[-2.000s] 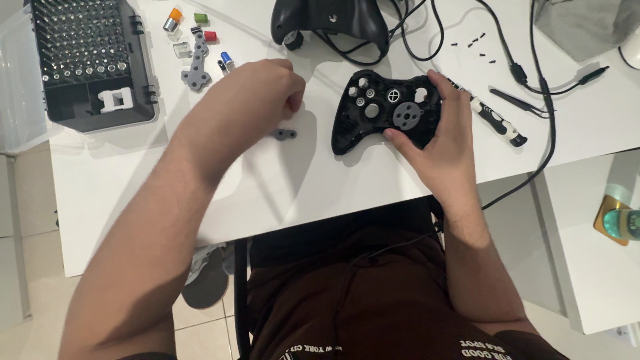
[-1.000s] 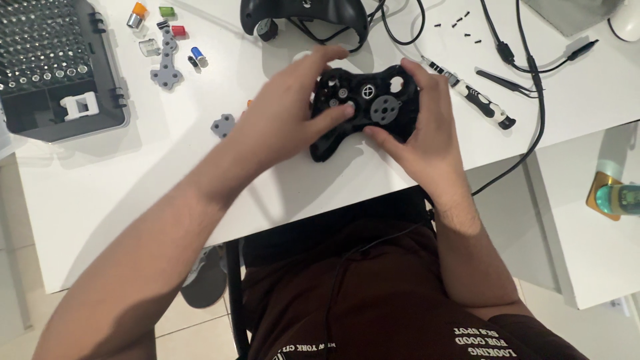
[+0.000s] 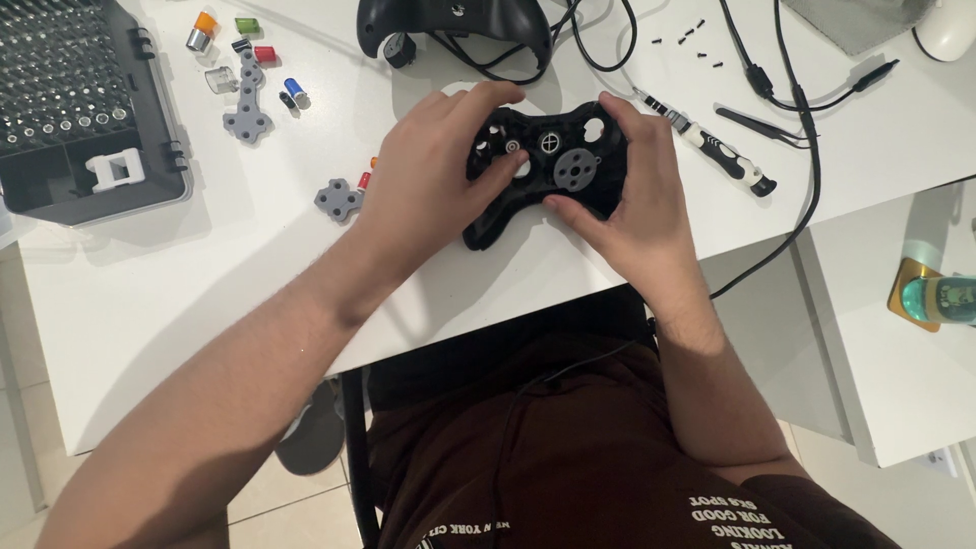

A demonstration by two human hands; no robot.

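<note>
The front shell of a black game controller (image 3: 534, 183) lies between my two hands, its inner side facing up. My left hand (image 3: 446, 152) holds its left part, the thumb pressing near a white round piece. My right hand (image 3: 637, 175) grips the right part, with the thumb at the lower edge and fingers at the top. A grey round D-pad part (image 3: 576, 169) sits in the shell. Left of my left hand lies a grey rubber pad (image 3: 338, 200), with a red button (image 3: 364, 181) partly hidden beside it. A longer grey rubber pad (image 3: 248, 107) lies further left.
A bit case (image 3: 164, 152) stands at far left. Coloured buttons (image 3: 246, 25) lie near it. The black back shell (image 3: 457, 23) and cables are beyond my hands. A precision screwdriver (image 3: 717, 149), tweezers (image 3: 755, 126) and several small screws (image 3: 702, 55) lie to the right.
My left hand has moved from beside the controller shell onto its left part. My right hand has stayed on the right part. The view has shifted somewhat.
</note>
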